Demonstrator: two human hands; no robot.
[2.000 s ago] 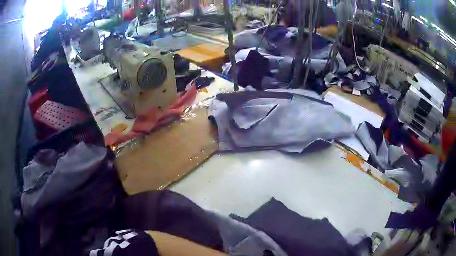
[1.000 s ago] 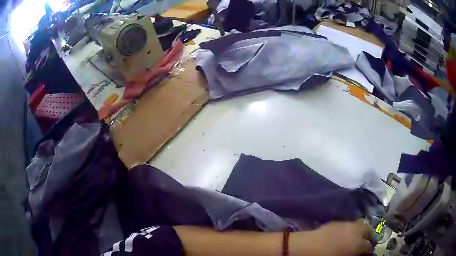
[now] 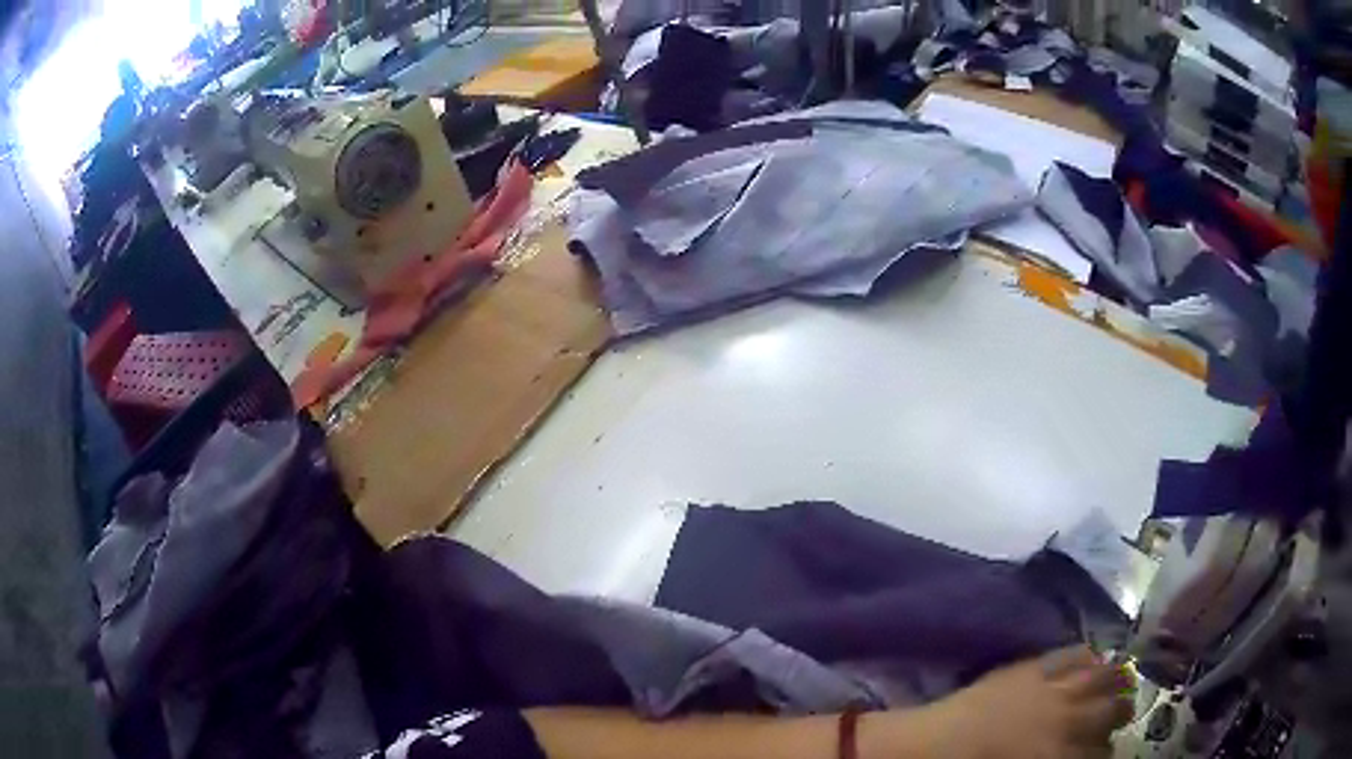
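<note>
My left hand (image 3: 1038, 709) reaches in from the bottom, its fingers at the needle area of the sewing machine (image 3: 1223, 593) at the lower right. The fingers are blurred and bent over the cloth edge; whether they grip it is hidden. A dark purple panel (image 3: 845, 586) lies on the white table (image 3: 771, 430), its right end running up to the machine beside my fingers. A pale grey-blue panel (image 3: 712, 667) lies along my forearm, joined or overlapping with dark cloth that hangs off the table's left front. My right hand is not in view.
A pile of grey-blue panels (image 3: 830, 208) lies at the table's back. Brown cardboard (image 3: 475, 400) and an orange-pink strip (image 3: 430, 282) lie left, by another sewing machine (image 3: 371, 193). Crumpled fabric (image 3: 208, 549) fills the lower left; a red basket (image 3: 171, 368) stands behind it.
My left hand has come into view and moved to the needle area. The dark purple panel's raised peak has shifted left and lies flatter. The view has tilted and shifted.
</note>
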